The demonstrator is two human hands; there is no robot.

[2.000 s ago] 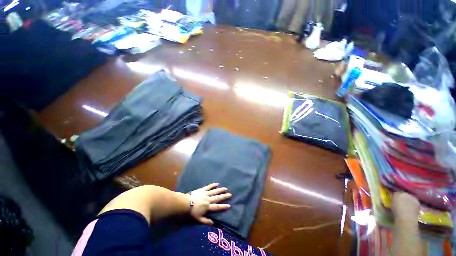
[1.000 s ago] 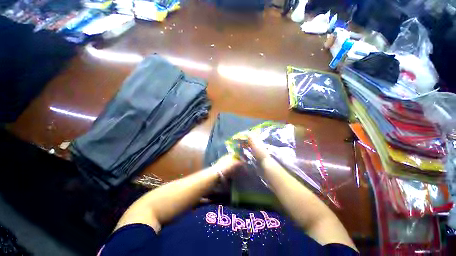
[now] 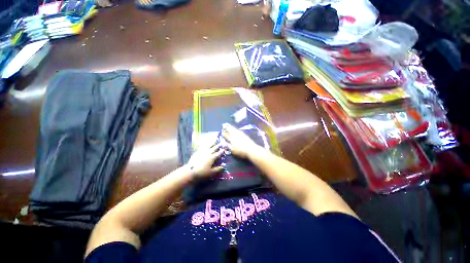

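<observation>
A clear garment polybag with a yellow-green border [image 3: 206, 97] lies flat over folded dark grey trousers [image 3: 185, 134] in front of me. The trousers show past its left side and below. My left hand [image 3: 206, 158] is on the bag's near part, its fingers apart. My right hand [image 3: 237, 143] is beside it, near the bag's middle, fingertips on the film; whether it pinches the film is unclear. A thin reddish line shows on the film by my hands. The trouser pile [image 3: 77, 138] lies at the left.
One packed pair of trousers [image 3: 270, 62] lies beyond the bag, to the right. Polybag stacks [image 3: 368, 115] with coloured borders stand at the right, with a black bundle [image 3: 317, 19] and crumpled clear plastic [image 3: 394, 38] on top. More flat packets [image 3: 62, 23] lie at the far left.
The polybag, gathered in both hands a second ago, is now spread flat over the trousers. Earlier, my left hand lay on the trousers and my right was at the bag stacks. The view has shifted.
</observation>
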